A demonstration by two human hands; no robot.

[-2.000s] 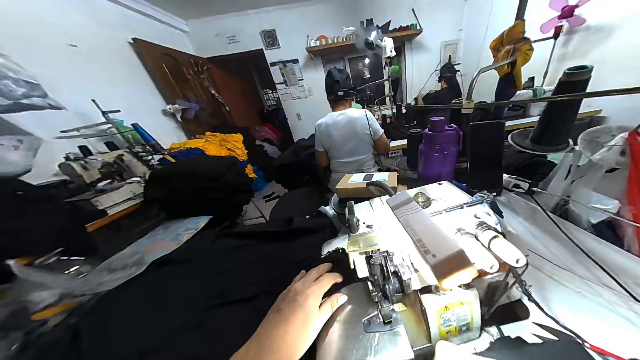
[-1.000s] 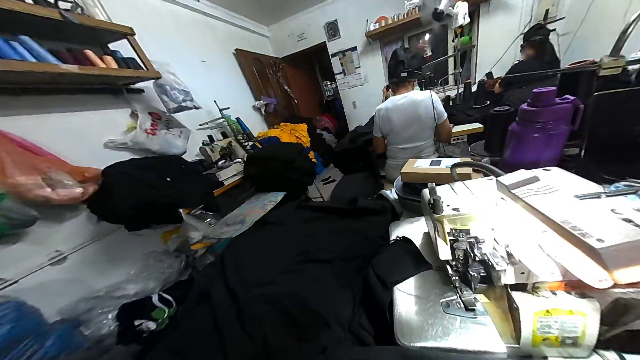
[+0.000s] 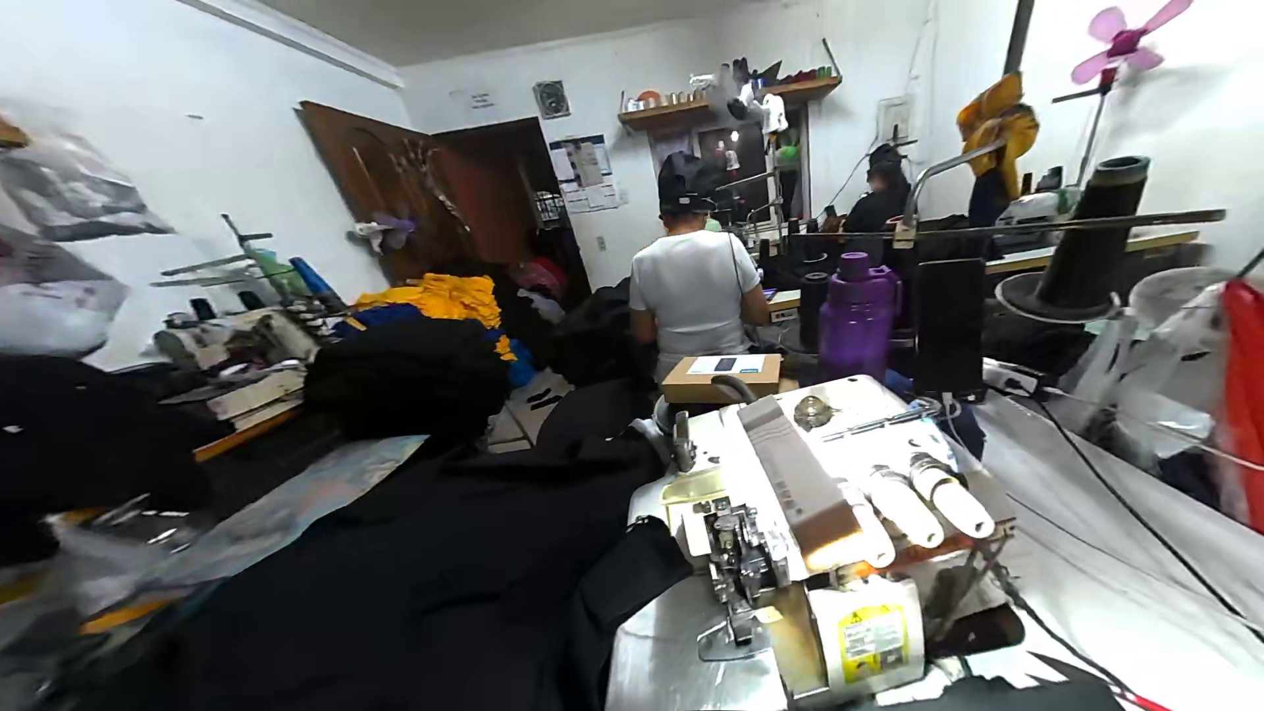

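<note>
Neither of my hands shows in the head view. An overlock sewing machine (image 3: 736, 553) stands on the worktable, with white tension knobs and a long white box lying on its top. A large heap of black fabric (image 3: 425, 583) spreads left of it, and one folded edge (image 3: 637, 573) rests against the metal machine bed (image 3: 681, 632). More dark cloth (image 3: 997, 694) shows at the bottom edge, right of the machine.
Behind the machine are a cardboard box (image 3: 721, 377), a purple bottle (image 3: 857, 321), an upright phone (image 3: 950, 326) and a black thread cone (image 3: 1094, 242). A cable (image 3: 1116, 513) crosses the right tabletop. A person (image 3: 696, 281) sits beyond; another (image 3: 879, 197) is farther back.
Two seconds ago a hand lay on the machine bed beside the black fabric; it is out of view now. The view swung left and then back right.
</note>
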